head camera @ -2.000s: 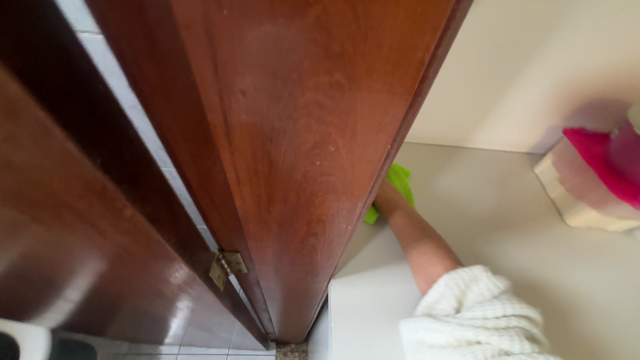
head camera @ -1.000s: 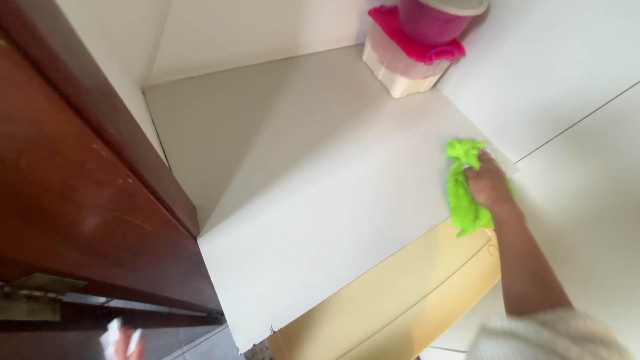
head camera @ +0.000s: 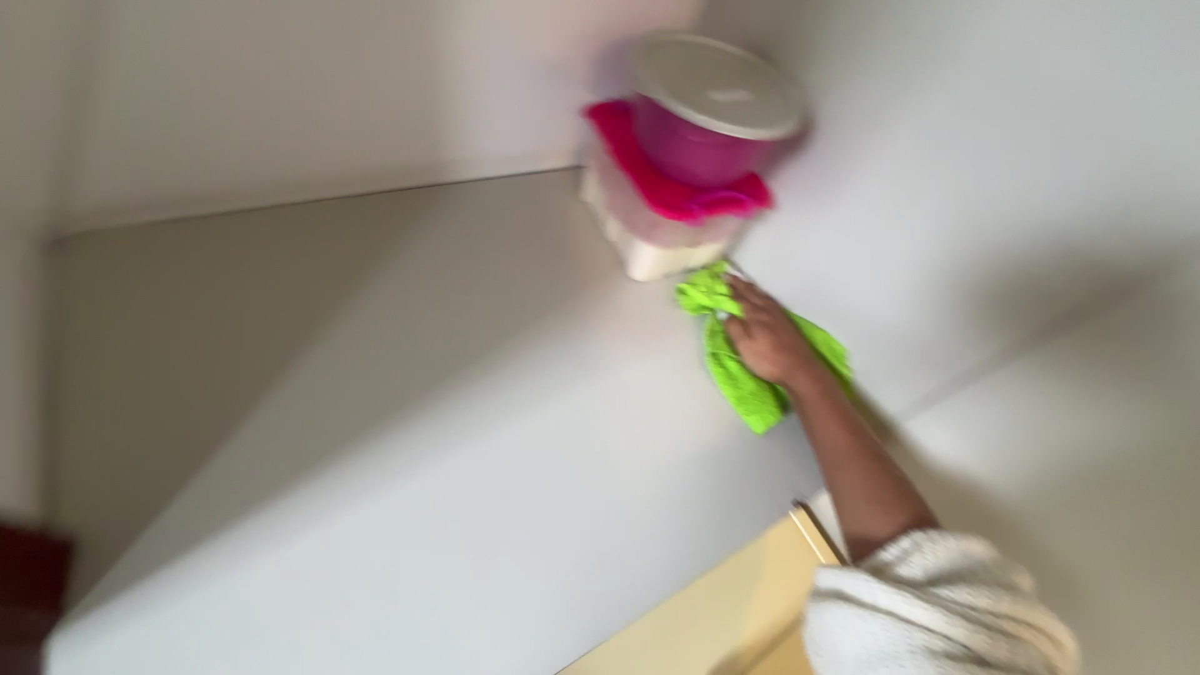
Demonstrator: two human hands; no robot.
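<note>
My right hand (head camera: 767, 339) grips a bright green cloth (head camera: 745, 380), pressing it on the right side of a pale flat surface (head camera: 450, 450). Part of the cloth hangs out past both sides of the hand. Just beyond the fingertips stands a clear box (head camera: 656, 246) with a pink lid (head camera: 647, 178) and pale contents. On that lid rests a round purple tub (head camera: 698, 145) with a whitish lid (head camera: 722, 84). My left hand is out of the frame.
Light walls (head camera: 281, 103) meet the surface at the back and on the right. A yellowish wooden panel (head camera: 731, 600) lies below the front edge. Dark reddish wood (head camera: 33, 572) shows at the lower left.
My right hand has moved with the green cloth along the right side toward the stacked containers. A hand low on the left one second ago is now out of view. The view has swung away from the door.
</note>
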